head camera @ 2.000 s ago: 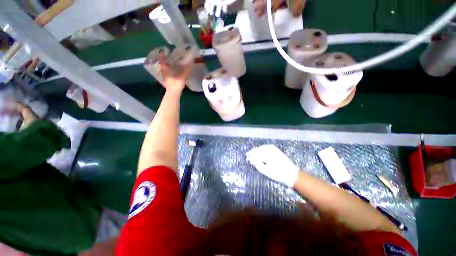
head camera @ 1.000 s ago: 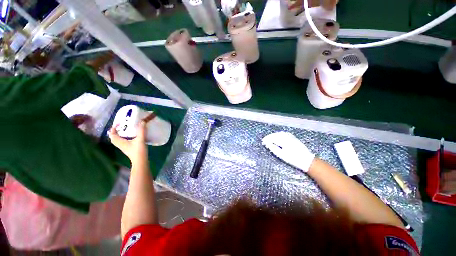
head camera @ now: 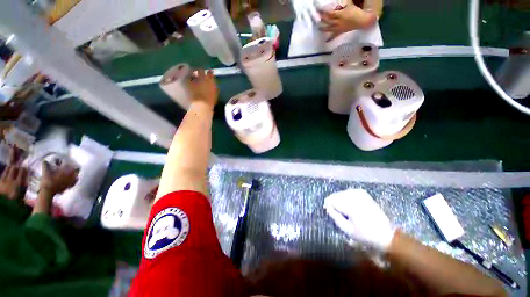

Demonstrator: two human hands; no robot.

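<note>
My bare left hand (head camera: 202, 87) is stretched forward over the far green surface, at the right side of a white housing (head camera: 173, 86). The hand hides part of the housing, and I cannot tell if it grips it. My right hand (head camera: 359, 217), in a white glove, rests on the bubble wrap mat (head camera: 302, 203), thumb slightly apart and nothing seen in it; its palm is hidden. Another white housing (head camera: 123, 203) lies on its side at the left, partly behind my left sleeve.
More housings stand ahead, one with a brown strap (head camera: 386, 110). A hammer (head camera: 240, 223), white block (head camera: 443, 217) with black handle and pale offcut (head camera: 501, 235) lie on the mat. A metal post (head camera: 99, 87) slants at left. People's hands (head camera: 348, 20) show opposite and at left.
My left hand has let go of the strapped housing, left lying at the left, and moved forward to the remaining far housing. My right hand stays on the mat. The view has shifted.
</note>
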